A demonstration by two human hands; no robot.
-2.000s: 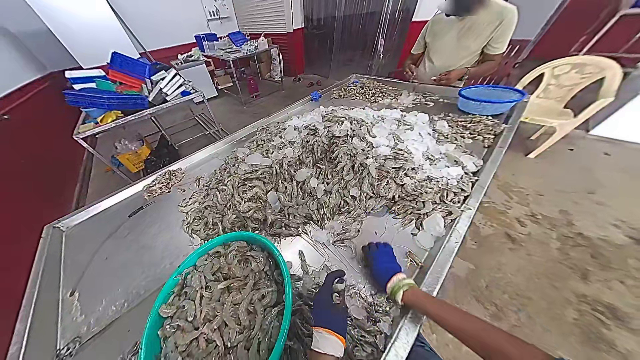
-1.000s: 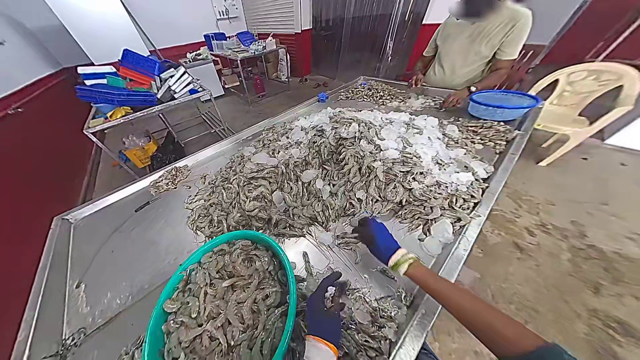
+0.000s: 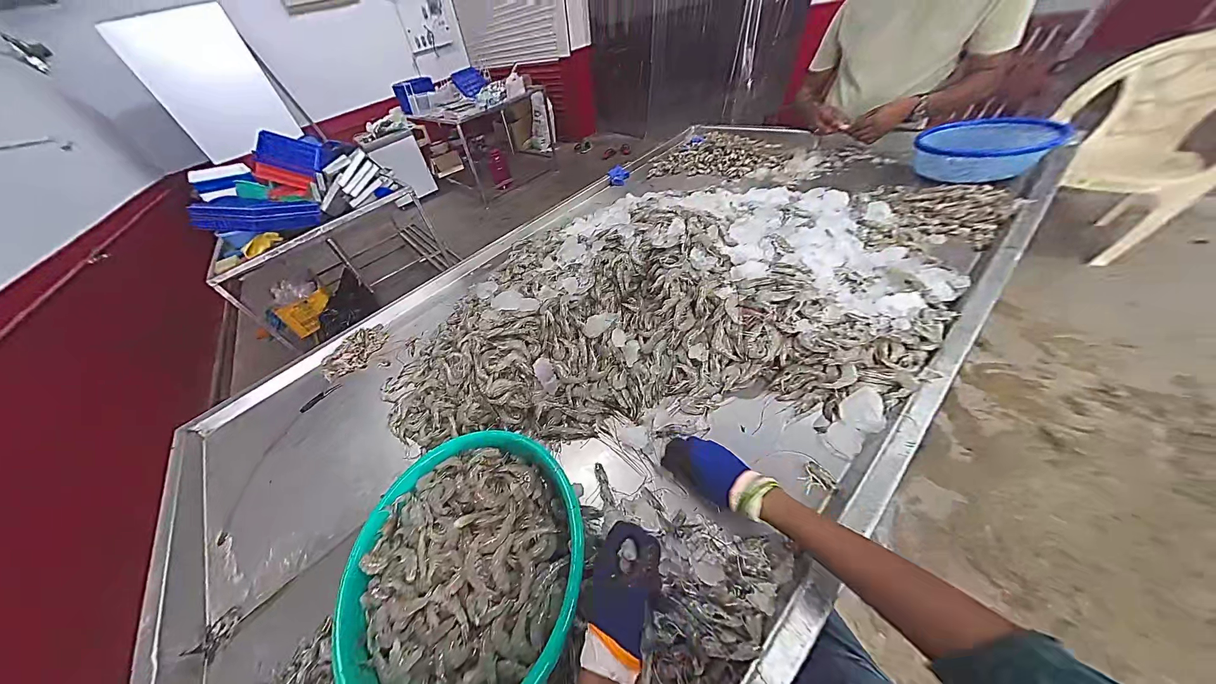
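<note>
My left hand (image 3: pixel 622 584), in a dark blue glove with an orange-edged cuff, is beside the right rim of a green plastic basin (image 3: pixel 576 532) full of shrimp. Something small and pale shows at its curled fingers; the grip on it is unclear. My right hand (image 3: pixel 705 467), in a blue glove, reaches down at the near edge of a big heap of whole shrimp (image 3: pixel 608 332), its fingertips hidden. White ice (image 3: pixel 788 233) covers the heap's far right part. A smaller pile of shrimp and loose heads (image 3: pixel 712 598) lies on the metal table between my hands and the near edge.
The steel table's raised rim (image 3: pixel 912 446) runs along the right. Across the table a person (image 3: pixel 902 66) works by a blue basin (image 3: pixel 993 152). A cream plastic chair (image 3: pixel 1140 142) stands at right. Colored trays (image 3: pixel 256 195) are stacked on a rack at left. A dark thin tool (image 3: pixel 319 398) lies on the table.
My right hand has moved away from where it was at the heap's edge one second ago, back toward me. My left hand stays beside the green basin.
</note>
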